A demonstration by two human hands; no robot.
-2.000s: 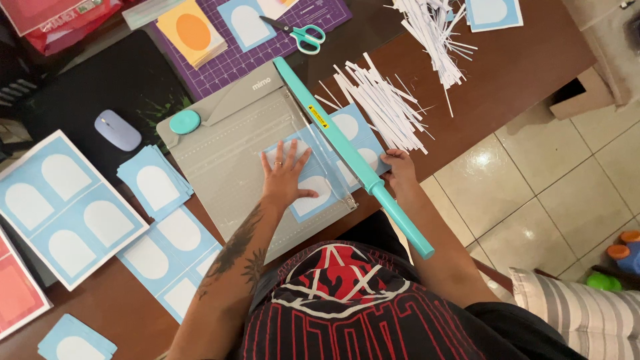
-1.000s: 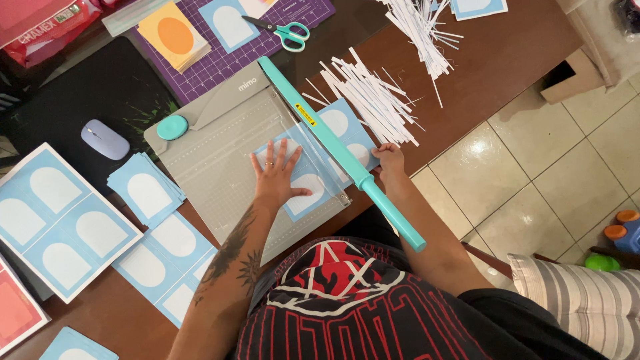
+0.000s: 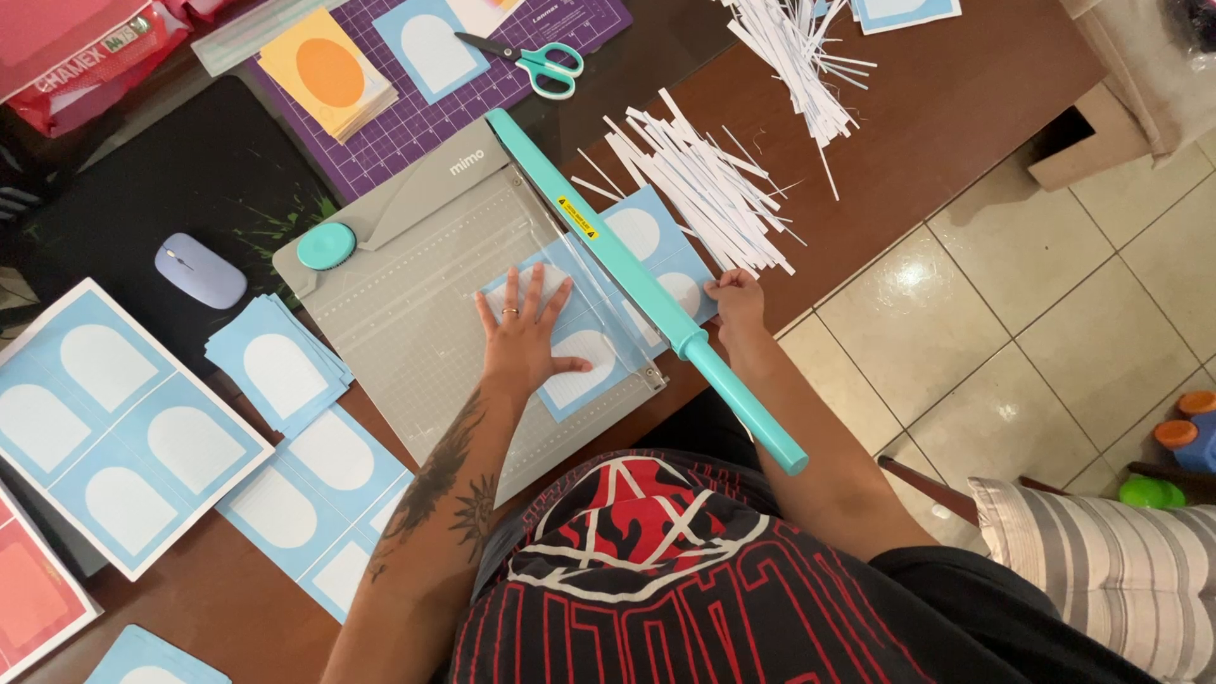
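A blue printed sheet with white arches (image 3: 579,389) lies on the grey base of a guillotine paper trimmer (image 3: 399,313) and reaches out under its teal cutting arm (image 3: 608,247). With fingers spread, my left hand (image 3: 524,332) presses flat on the sheet, left of the clear guard strip. Beyond the arm, my right hand (image 3: 737,302) pinches the sheet's outer right corner between thumb and fingers. The trimmer's teal handle (image 3: 746,408) sticks out over my right forearm, touched by neither hand. Whether the blade is fully down cannot be told.
White paper offcuts (image 3: 703,190) lie right of the trimmer, another heap (image 3: 798,66) behind. Teal scissors (image 3: 546,68) and orange cards (image 3: 328,71) rest on a purple cutting mat (image 3: 366,171). Blue cards (image 3: 280,366), printed sheets (image 3: 133,427) and a mouse (image 3: 200,271) are at left.
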